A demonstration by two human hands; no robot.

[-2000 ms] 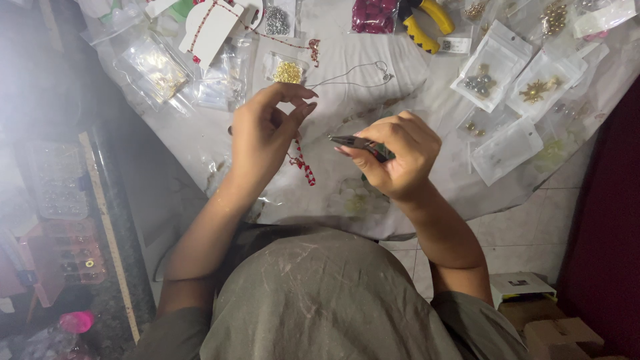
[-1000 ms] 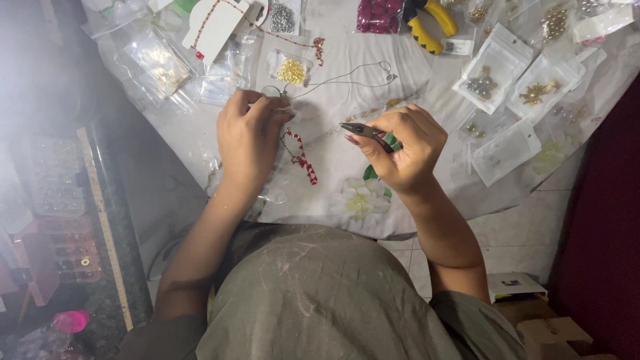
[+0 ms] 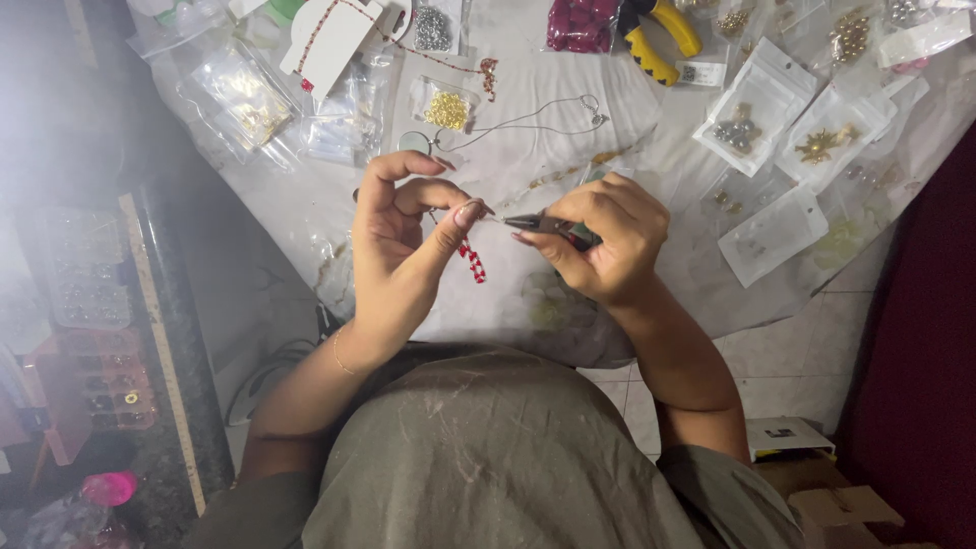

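Note:
My left hand (image 3: 412,236) pinches a small piece between thumb and forefinger; the piece is too small to name. A red beaded chain (image 3: 474,263) hangs just below those fingertips. My right hand (image 3: 610,236) grips small jewelry pliers (image 3: 537,223), whose tips point left and come close to the left fingertips. Whether the tips touch the small piece cannot be told. Above the left hand lie a silver chain necklace (image 3: 526,127) with a round pendant (image 3: 414,142) and a bag of gold rings (image 3: 447,110).
Red beaded necklace on a white card (image 3: 332,49), at the upper left. Yellow-and-black handled pliers (image 3: 659,42) lie beside a bag of dark red beads (image 3: 581,24). Several bags of metal findings (image 3: 759,107) cover the right side. A wooden ruler (image 3: 164,358) lies along the left counter edge.
My left hand has turned, its thumb and forefinger now extended toward the right. The plier tips and left fingertips are closer together than one second ago.

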